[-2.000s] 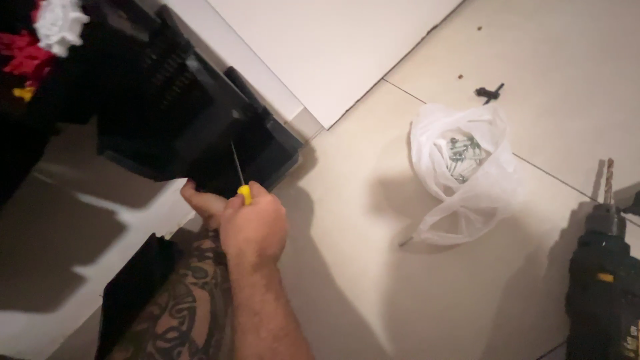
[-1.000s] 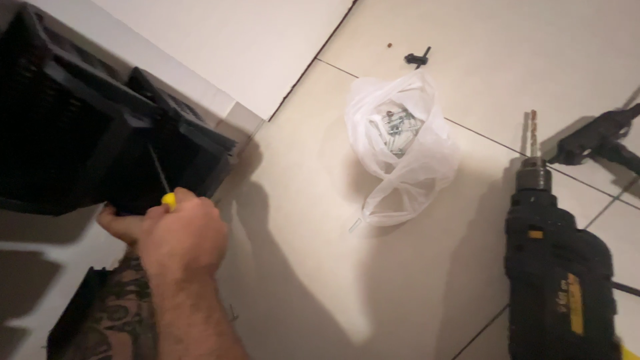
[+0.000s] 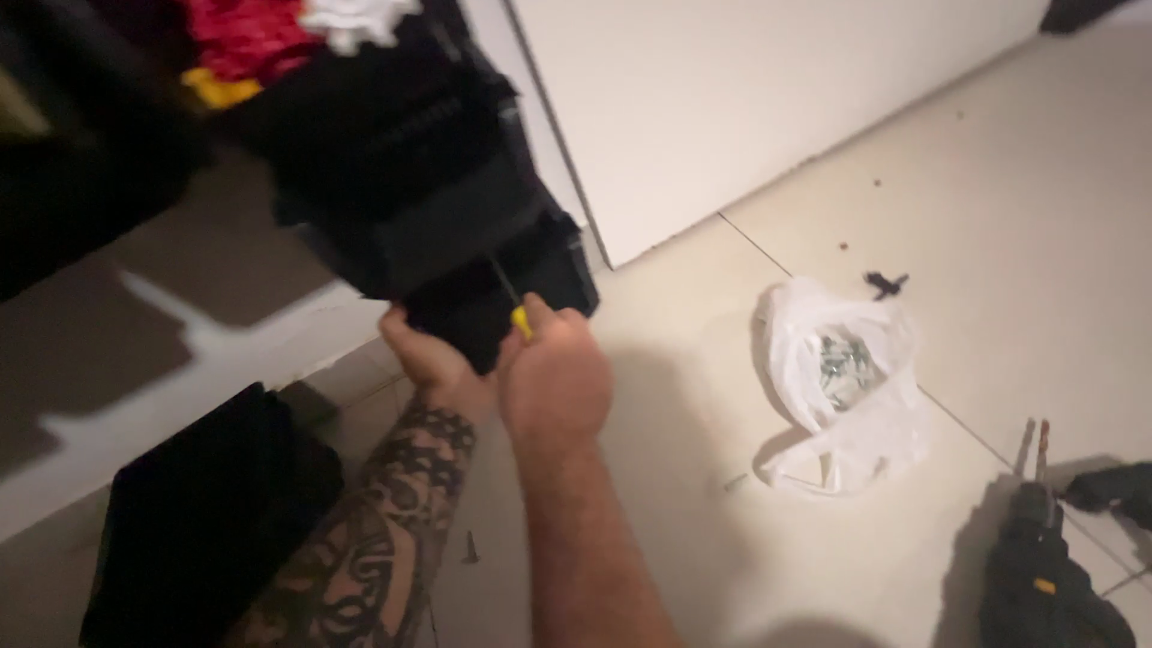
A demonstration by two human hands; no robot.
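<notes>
My right hand (image 3: 558, 373) is closed on the yellow handle of a screwdriver (image 3: 523, 321), whose thin shaft points up and left into a black plastic bin (image 3: 468, 207) by the wall. The shaft's tip is lost against the dark plastic. Under the bin's lower edge, my left hand (image 3: 432, 360) touches it from below, its fingers partly hidden; whether it grips the bin I cannot tell. Red, white and yellow items (image 3: 252, 40) lie at the bin's upper left.
A white plastic bag (image 3: 873, 450) of wall plugs and screws lies on the tiles, near a drill chuck key (image 3: 886, 284). A power drill (image 3: 1035, 576) with its bit lies at lower right. A loose screw (image 3: 472, 547) is between my forearms. A black bin (image 3: 216, 513) sits at lower left.
The view has swung about. Both hands remain at the black bin, with the screwdriver still in my right hand.
</notes>
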